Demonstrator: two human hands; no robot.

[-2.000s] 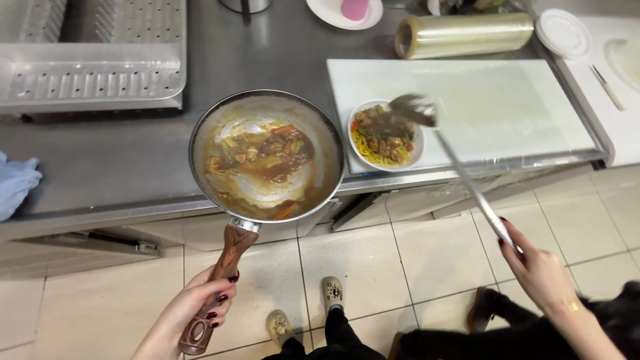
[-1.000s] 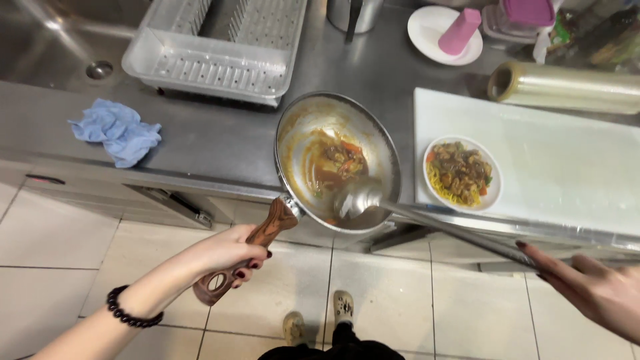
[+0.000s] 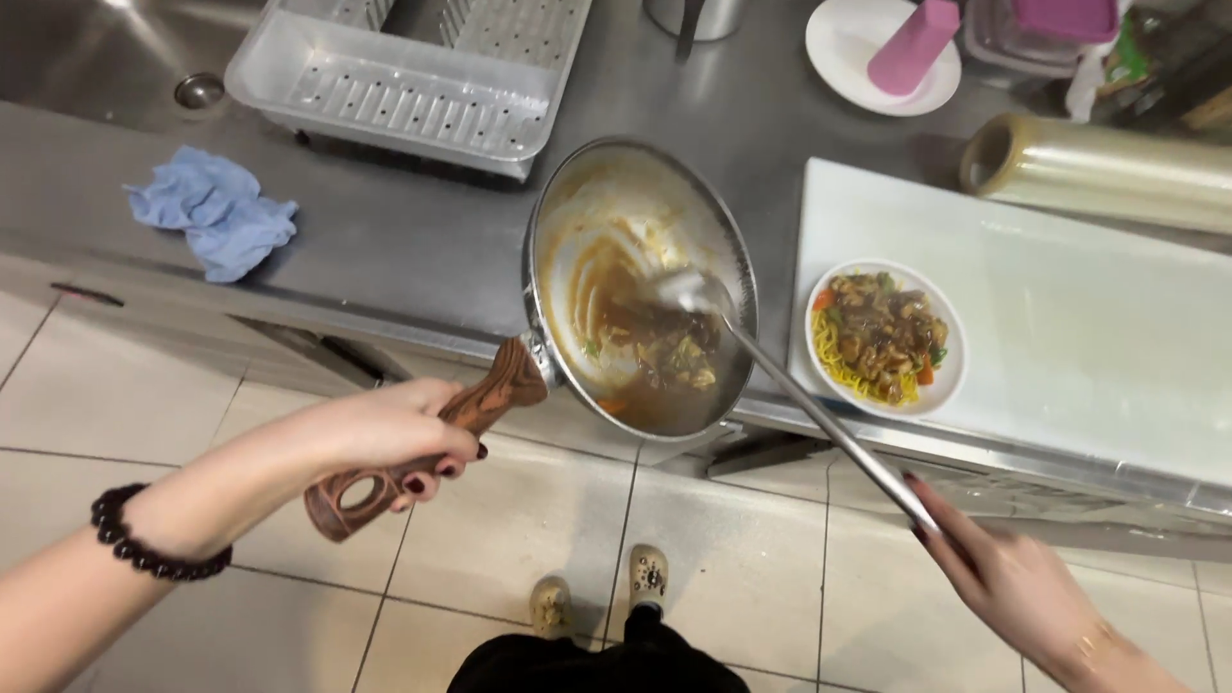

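My left hand [image 3: 399, 443] grips the brown wood-patterned handle of a frying pan [image 3: 577, 241]. The pan is tilted toward the right over the counter's front edge, with brown sauce, meat and vegetables gathered at its lower side. In my right hand [image 3: 991, 558] is the long handle of a metal ladle [image 3: 828, 414], whose blurred bowl is inside the pan at the sauce. Right of the pan, a white bowl [image 3: 955, 371] holds yellow noodles topped with meat, vegetables and brown sauce. It stands on the left end of a white cutting board [image 3: 1059, 318].
A crumpled blue cloth or glove [image 3: 217, 212] lies on the steel counter [image 3: 404, 250] at left. Behind are a sink [image 3: 115, 58], a dish rack [image 3: 414, 106] and a metal pot [image 3: 707, 19]. A plate [image 3: 847, 43] with a pink object [image 3: 914, 48] and a plastic-wrap roll [image 3: 1107, 173] are at back right.
The ladle has moved from above the noodle bowl into the pan, where it stays in both later frames. The pan is tilted more steeply than before. The view has shifted left.
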